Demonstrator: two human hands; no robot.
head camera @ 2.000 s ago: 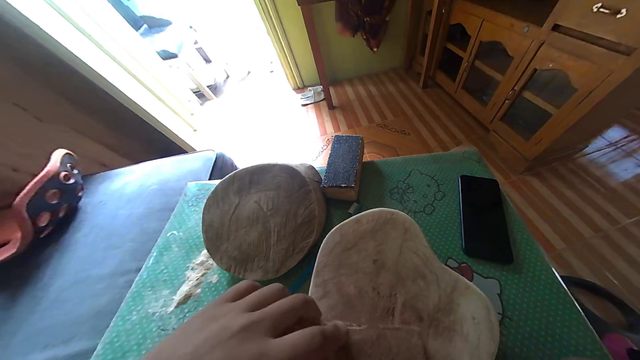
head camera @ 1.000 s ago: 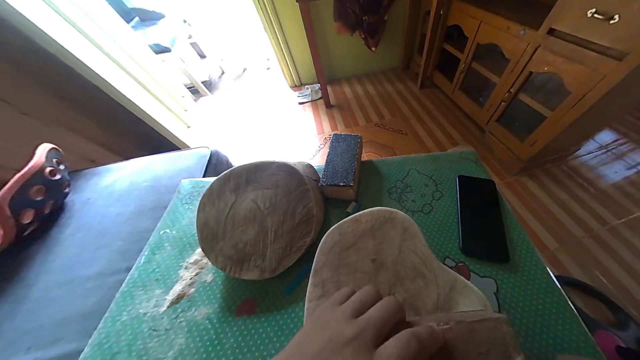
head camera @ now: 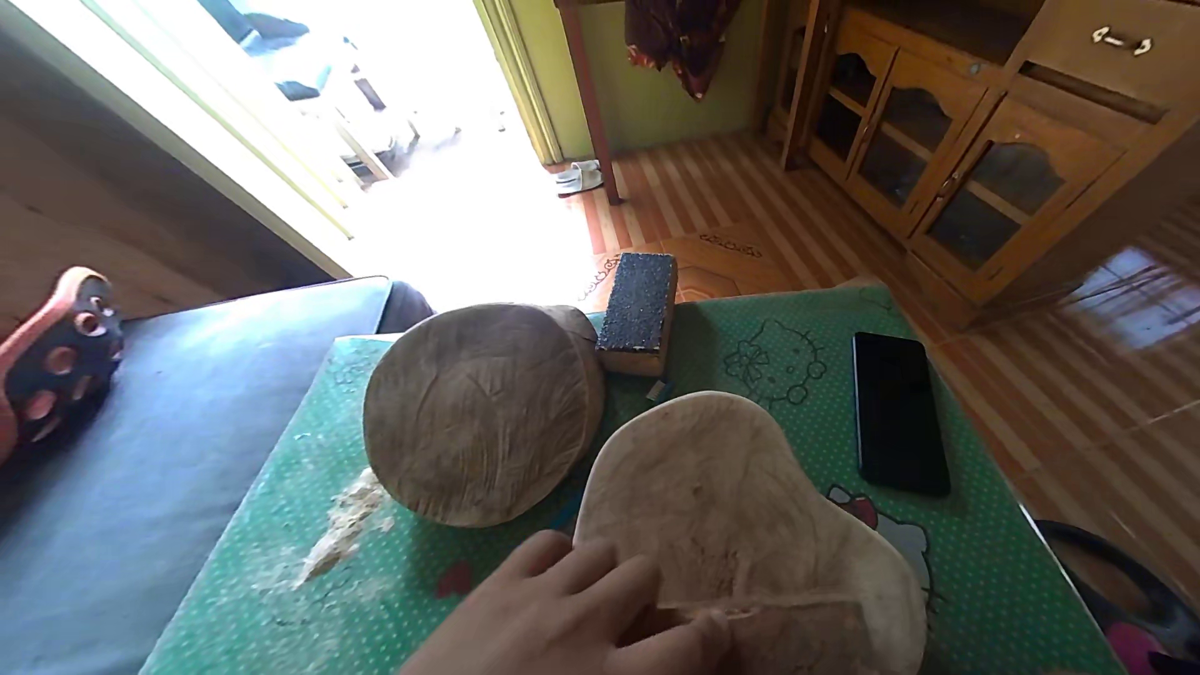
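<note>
My left hand (head camera: pixel 581 619) comes in from the bottom, its fingers curled and its thumb side against a flat brown rectangular piece (head camera: pixel 806 633), possibly sandpaper. The piece lies on a pale, smooth-edged wooden slab (head camera: pixel 703 487) with a curved outline; the lower end of the slab is cut off by the frame. Beyond my hand, to the left, a round dark-toned wooden piece (head camera: pixel 483 412) rests on the green table cover. A block with a dark gritty top (head camera: pixel 639 302) stands beside it at the far edge. My right hand is not in view.
A black phone (head camera: pixel 901 412) lies on the green table cover (head camera: pixel 975 562) at the right. Pale dust (head camera: pixel 342 530) is heaped at the left. A dark padded seat (head camera: pixel 187 422) adjoins the table, with a red-and-dark perforated object (head camera: pixel 61 361) on it. A wooden cabinet (head camera: pixel 937 159) stands behind.
My left hand and the brown piece moved right across the slab between the first and second frames, then back left by now.
</note>
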